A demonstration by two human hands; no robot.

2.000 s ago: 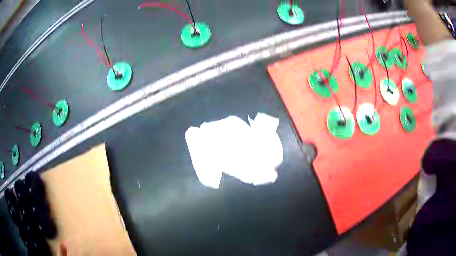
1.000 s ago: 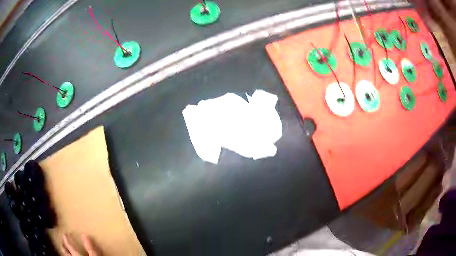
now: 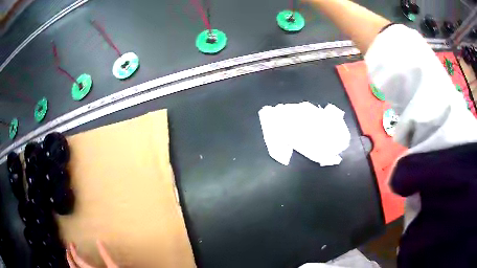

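Black round housings (image 3: 56,149) stand in rows at the left, beside and partly on the tan cardboard sheet (image 3: 120,183). The fingertips of my left hand (image 3: 91,257) show at the bottom left over the cardboard, apart, with nothing seen between them; the rest is cut off. My right arm reaches up over the conveyor, and its hand is beyond the top edge. Green wired circuit boards (image 3: 211,41) lie spaced on the conveyor; one board (image 3: 290,21) is just left of my right forearm.
A metal rail (image 3: 209,72) crosses between conveyor and bench. A crumpled white wipe (image 3: 306,131) lies on the dark bench top. The red sheet (image 3: 392,183) with boards (image 3: 389,122) is partly hidden by my right sleeve. More black housings (image 3: 431,25) sit at upper right.
My right arm has swung in from the right to the top over the conveyor. The view has shifted, so the cardboard, wipe and red sheet appear further right. My left fingertips remain over the cardboard.
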